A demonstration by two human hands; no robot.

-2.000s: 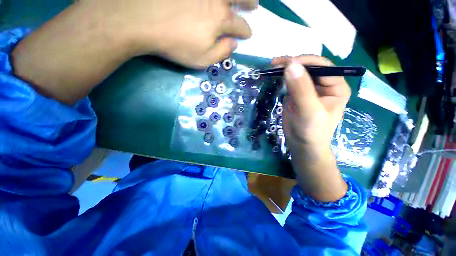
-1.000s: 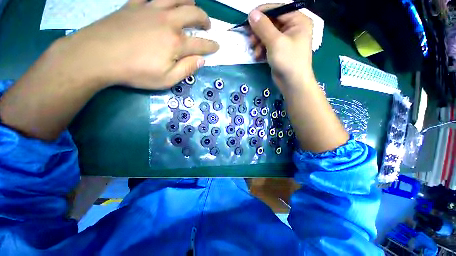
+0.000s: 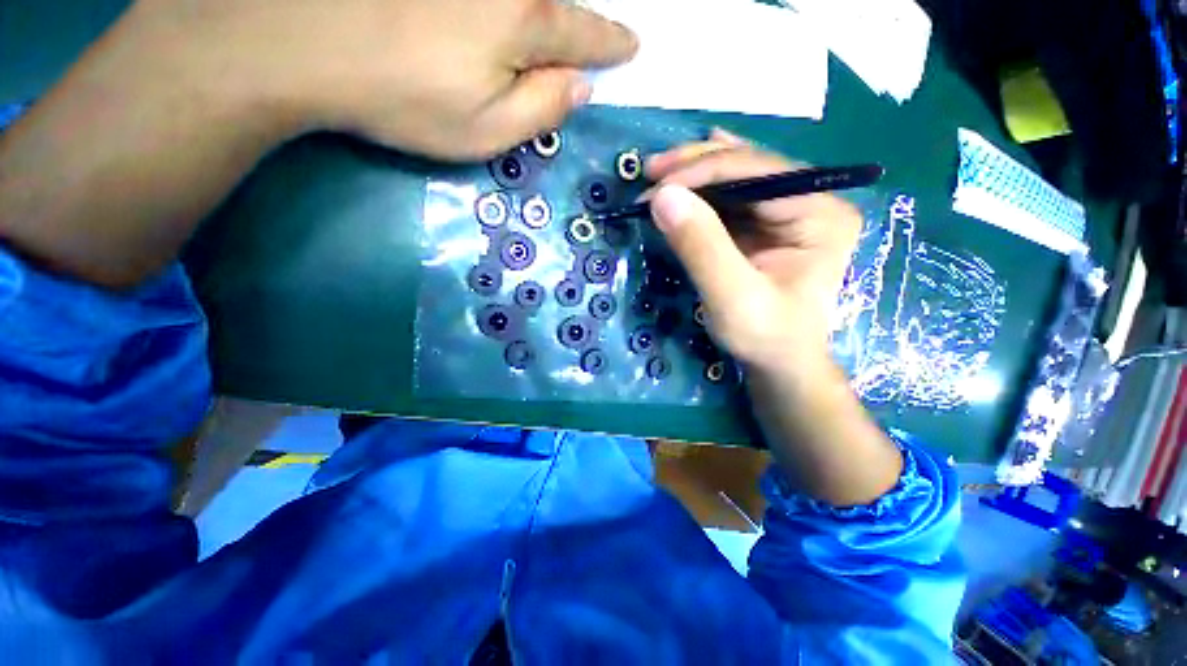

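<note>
My right hand (image 3: 768,254) holds black tweezers (image 3: 794,184), their tip at a pale ring (image 3: 582,229) on one of the black round parts in the second column. Black round parts (image 3: 518,251) lie in rows on a clear film (image 3: 456,371); the right columns are partly hidden under my right hand. Several parts at the top and left carry pale rings; many lower ones show none. My left hand (image 3: 456,72) lies at the back left, its fingertips on the near left part of a white strip (image 3: 729,59); part of this hand is cut off by the top edge.
Another white strip (image 3: 885,39) lies at the back. A patterned pale blue strip (image 3: 1019,193) and a yellow piece (image 3: 1034,104) are at the right. A glossy clear sheet with scraps (image 3: 931,325) lies right of the film. A filled sheet (image 3: 1057,377) is at the bench end.
My right hand and the tweezers moved from the white strip down to the black parts, now covering the right columns. A pale ring now shows at the tweezer tip. The view shifted.
</note>
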